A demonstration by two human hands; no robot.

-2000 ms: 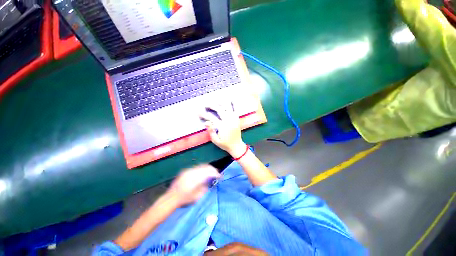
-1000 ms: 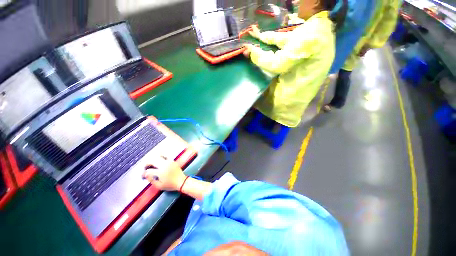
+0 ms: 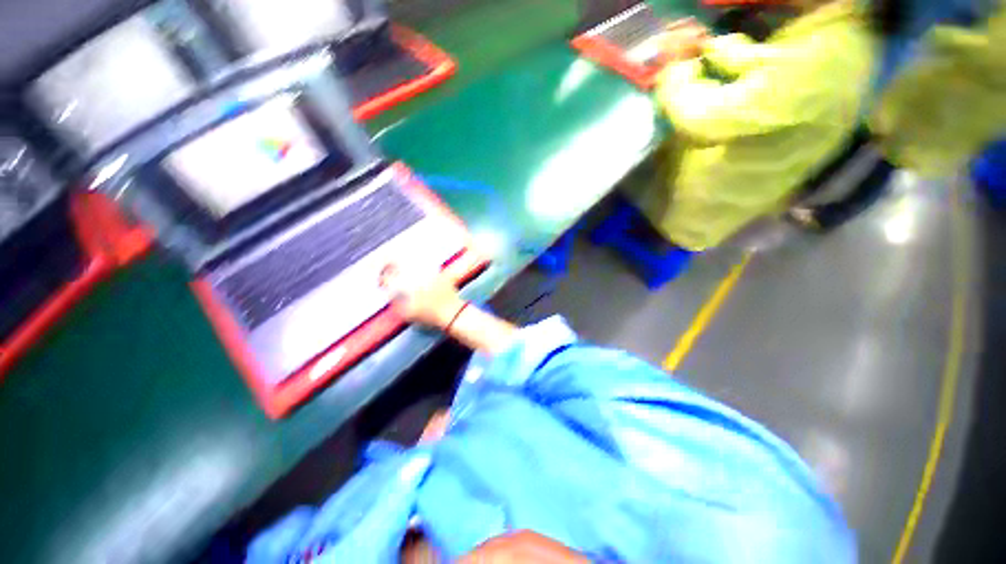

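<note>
The frame is blurred. A laptop (image 3: 331,248) stands open on a red-orange carrier tray (image 3: 265,393). Its screen (image 3: 248,154) shows a white window with a colour triangle. My right hand (image 3: 421,295) rests on the right of the palm rest, fingers curled over a small dark mouse (image 3: 389,278), mostly hidden and blurred. A blue network cable (image 3: 469,190) runs from the laptop's right side. A small skin-coloured patch (image 3: 435,426) below the bench edge, beside my blue sleeve, may be my left hand; its shape is hidden.
More laptops on red trays stand behind and at the left (image 3: 44,320). A person in a yellow smock (image 3: 761,121) works at another laptop (image 3: 623,33) farther along the green bench. Blue stools (image 3: 651,253) and yellow floor lines are at the right.
The view has swung right, then partly back, so the yellow-smocked person and other laptops show. My right hand stays on the palm rest. My left hand, clear at first, is now mostly hidden.
</note>
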